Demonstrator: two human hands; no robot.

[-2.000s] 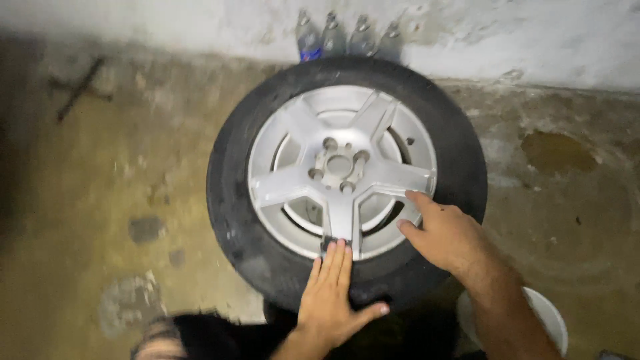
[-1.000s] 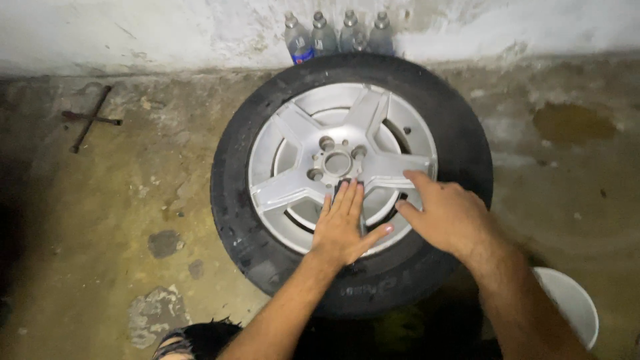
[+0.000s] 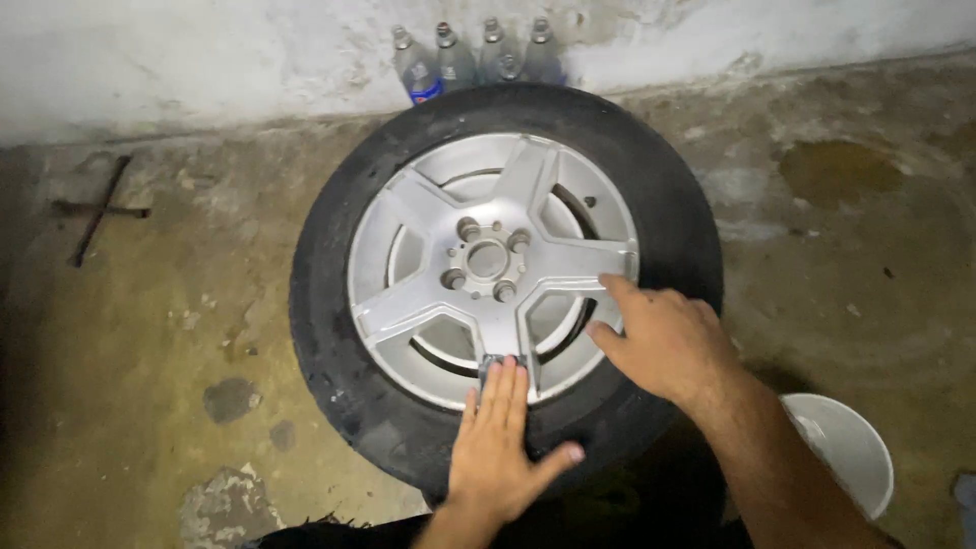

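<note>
A silver alloy wheel rim (image 3: 488, 221) with a black rubber tire (image 3: 679, 198) lies face up before me. Flat under the fingertips of my left hand (image 3: 496, 450), a small dark piece of sheet material (image 3: 492, 360), perhaps sandpaper, is pressed on the outer part of the lowest spoke; its thumb is spread to the right. My right hand (image 3: 663, 335) rests on the rim's right side, index fingertip on the edge of the right spoke, thumb apart over the gap below. A valve stem (image 3: 590, 202) shows at the upper right of the rim.
Several bottles (image 3: 457, 61) stand against the white wall behind the tire. A cross-shaped lug wrench (image 3: 103, 209) lies on the stained concrete floor (image 3: 198, 305) at the left. A white round container (image 3: 854, 450) is at the lower right, partly behind my right forearm.
My left hand has moved from near the hub, one second ago, back out to the outer end of the lowest spoke. My right hand stays at the right of the rim.
</note>
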